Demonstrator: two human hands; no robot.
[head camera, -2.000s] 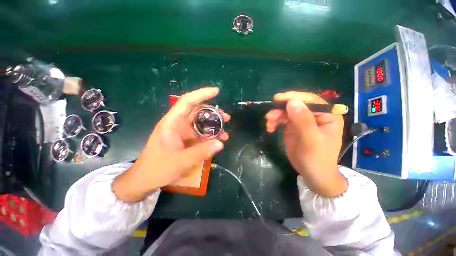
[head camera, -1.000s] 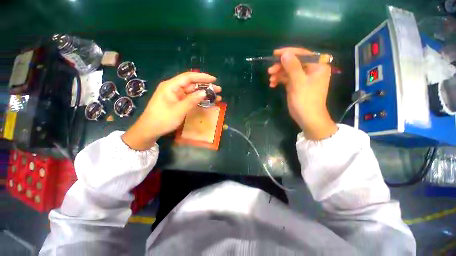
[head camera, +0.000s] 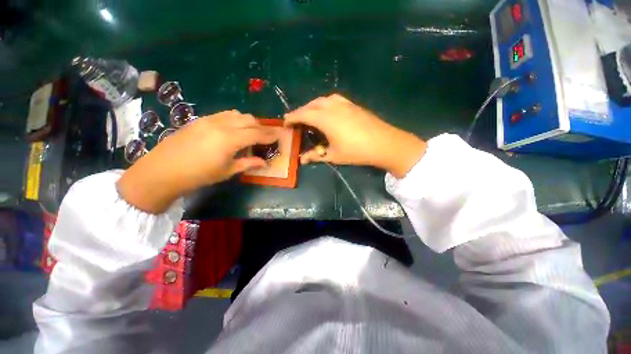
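A dark watch head (head camera: 266, 149) lies on the pale centre of the orange-red square pad (head camera: 284, 177), partly hidden by my left fingers. My left hand (head camera: 200, 153) reaches over the pad from the left, its fingertips around the watch head. My right hand (head camera: 353, 131) is at the pad's right edge, curled around a black pen-like tool. The tool's thin silver end (head camera: 282, 97) points up and away, and its brass-coloured rear end (head camera: 321, 151) shows below the fingers.
Several watch heads (head camera: 182, 113) lie at left beside white paper, a clear bottle (head camera: 114, 80) and a tan block (head camera: 148, 81). A black device (head camera: 81, 148) is far left, with a red tray (head camera: 169, 273) low left. A blue control unit (head camera: 527, 83) is at right. A pale cable (head camera: 349, 192) leaves the pad.
My left hand has lowered the watch head onto the pad. My right hand has moved left and down to the pad, and the tool has turned from level to steeply slanted. The view has shifted.
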